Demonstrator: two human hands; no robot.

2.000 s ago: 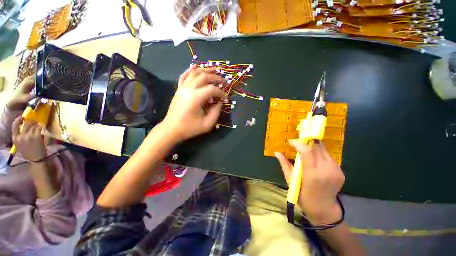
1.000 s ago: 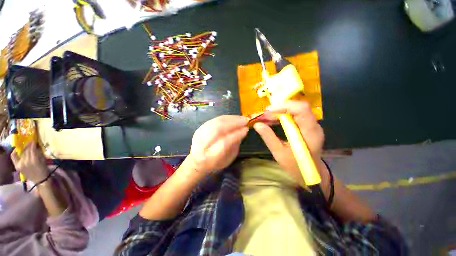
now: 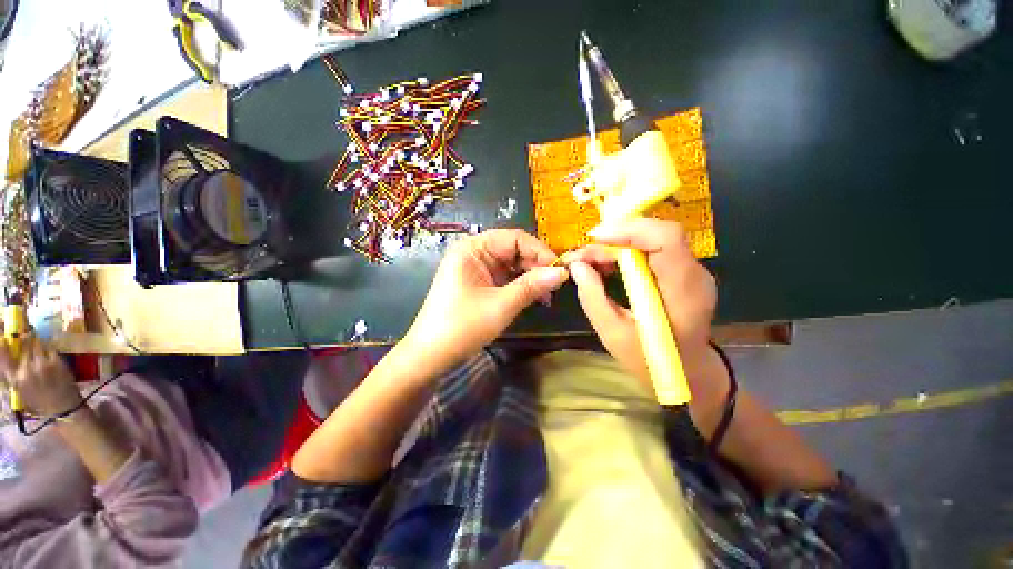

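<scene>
My right hand [image 3: 655, 289] holds the yellow soldering iron [image 3: 653, 322], its metal tip pointing up and away over the board panel. My left hand [image 3: 478, 291] pinches a small connector lead [image 3: 564, 263], mostly hidden by the fingers. The fingertips of both hands meet at it, in front of the panel's near left edge. The orange board panel [image 3: 691, 178] lies flat on the dark green bench top, partly covered by the iron and my right hand. A pile of loose leads [image 3: 405, 156] lies left of the panel.
Black fans [image 3: 217, 211] stand at the left. Yellow-and-black pliers [image 3: 200, 39] lie on a white sheet at the far left. A pale round object [image 3: 944, 25] is at the far right. Another person's hand [image 3: 42, 378] holds a yellow tool at the left edge.
My left hand has moved from the pile of leads to my right hand's fingertips, with a lead in it. The iron has shifted with my right hand toward me. The view has shifted too.
</scene>
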